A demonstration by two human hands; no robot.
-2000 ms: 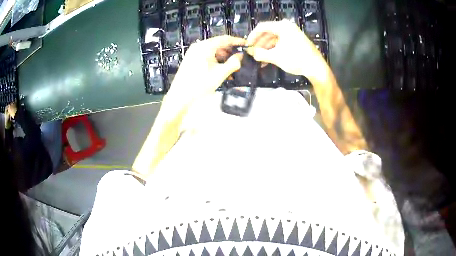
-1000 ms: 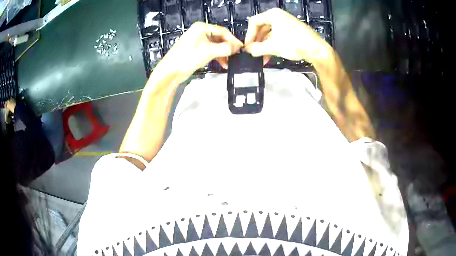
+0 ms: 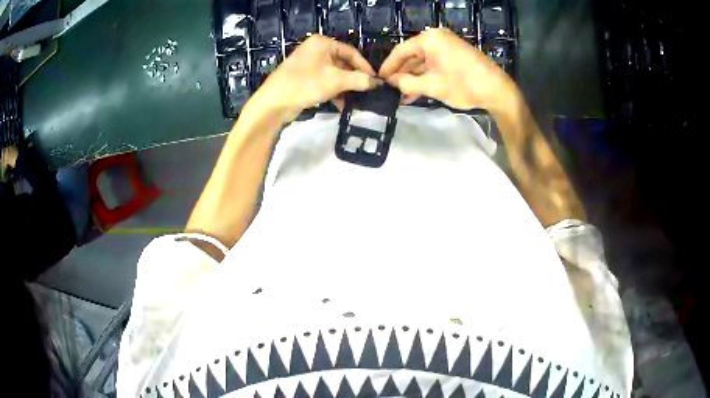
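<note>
A black phone housing (image 3: 366, 138) with rectangular openings hangs down from my fingertips in front of the white clothing, slightly tilted, its lower end toward me. My left hand (image 3: 323, 78) pinches its far end from the left. My right hand (image 3: 440, 71) pinches the same end from the right. The fingertips of both hands meet at the housing's far edge. Whether a tiny part lies between them cannot be told. Behind the hands, a glossy black pocketed tray (image 3: 304, 17) holds dark housings.
Pale loose small parts (image 3: 162, 61) lie scattered on the green surface (image 3: 101, 85) left of the tray. Another dark pocketed tray (image 3: 642, 66) is at the far right. A red stool (image 3: 117, 190) stands lower left, beside another person's dark clothing (image 3: 43, 218). A metal rail (image 3: 58, 31) is at upper left.
The housing first swung upright and flatter to view, then tilted, with its lower end moving slightly left and up. Both hands stay together at its far end.
</note>
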